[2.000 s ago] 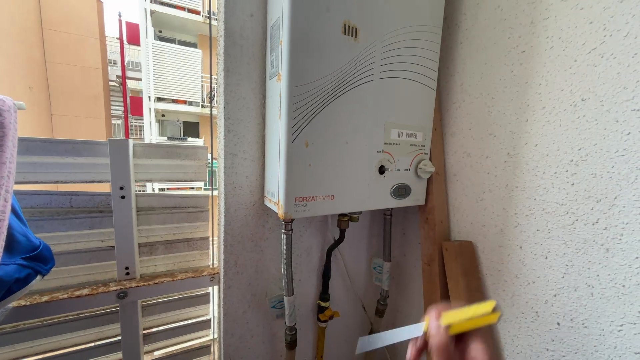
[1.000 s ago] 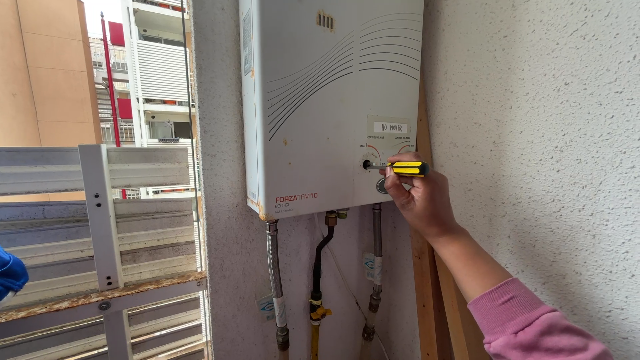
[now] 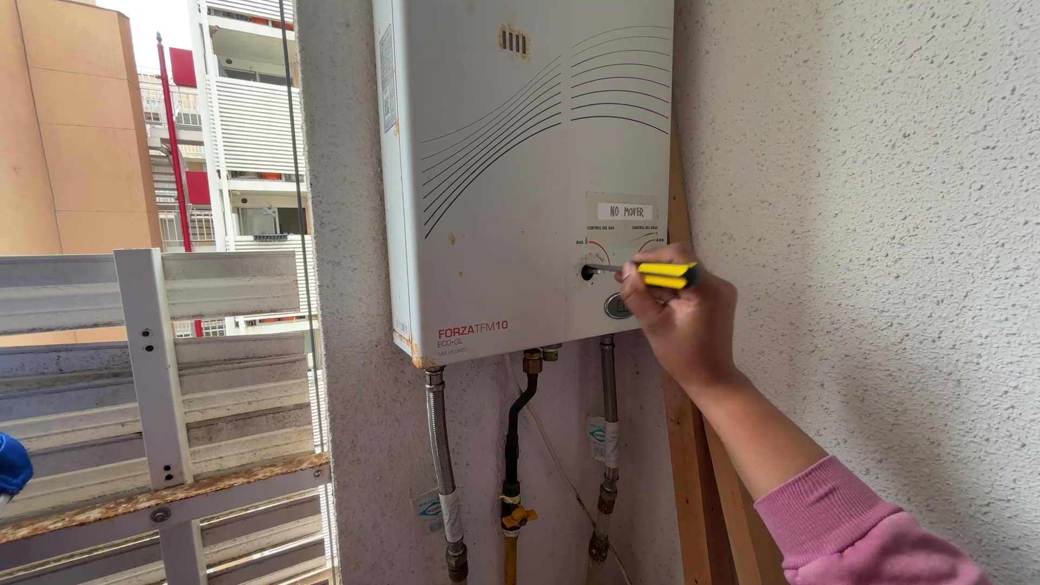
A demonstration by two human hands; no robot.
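Note:
A white gas water heater (image 3: 504,195) hangs on the wall, with rust spots near its lower left corner. My right hand (image 3: 686,313), in a pink sleeve, grips a screwdriver by its yellow and black handle (image 3: 666,275). The thin metal shaft points left, its tip at the dark round hole (image 3: 587,272) of the left control on the heater's front. The hand hides the right control knob. Just below the hole is an oval badge (image 3: 619,305), partly behind my fingers. My left hand is out of view.
Below the heater run a braided metal hose (image 3: 439,439), a black gas pipe (image 3: 512,447) with a yellow valve (image 3: 518,517), and another metal hose (image 3: 608,390). Wooden boards (image 3: 691,471) lean at the textured right wall (image 3: 877,203). A rusty-edged metal railing (image 3: 236,479) stands left, near blue fabric (image 3: 12,465).
My right hand has moved up from below the heater to its front panel. The screwdriver's tip has come to the left control hole, where it stays.

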